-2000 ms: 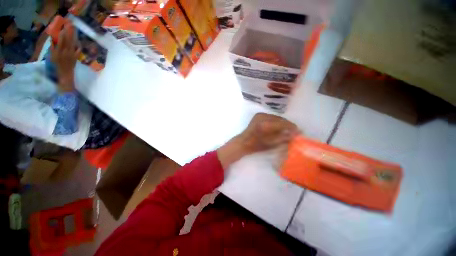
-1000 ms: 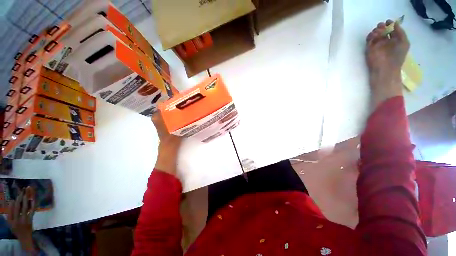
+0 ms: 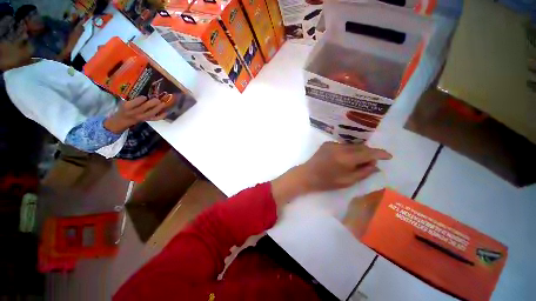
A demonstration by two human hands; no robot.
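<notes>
My left hand [image 3: 338,167] is over the white table, palm down, with its index finger stretched out to the right. It does not hold the carton. A closed orange retail carton [image 3: 435,238] stands just to the right of the hand, its orange top with a dark handle slot facing up. An open retail carton [image 3: 347,109] with a raised white flap and oblong slot stands beyond my hand, with something orange inside. My right hand is not in view.
Closed orange cartons [image 3: 235,44] stand in a row at the back. A brown shipping carton [image 3: 491,76] is at the upper right. A person in white [image 3: 59,100] at the left holds an orange carton [image 3: 135,76]. An orange stool [image 3: 79,235] and a brown box are on the floor.
The view swung right, then back left. My left hand, at the closed carton a second ago, is now off it with a finger extended. My right hand has left the picture.
</notes>
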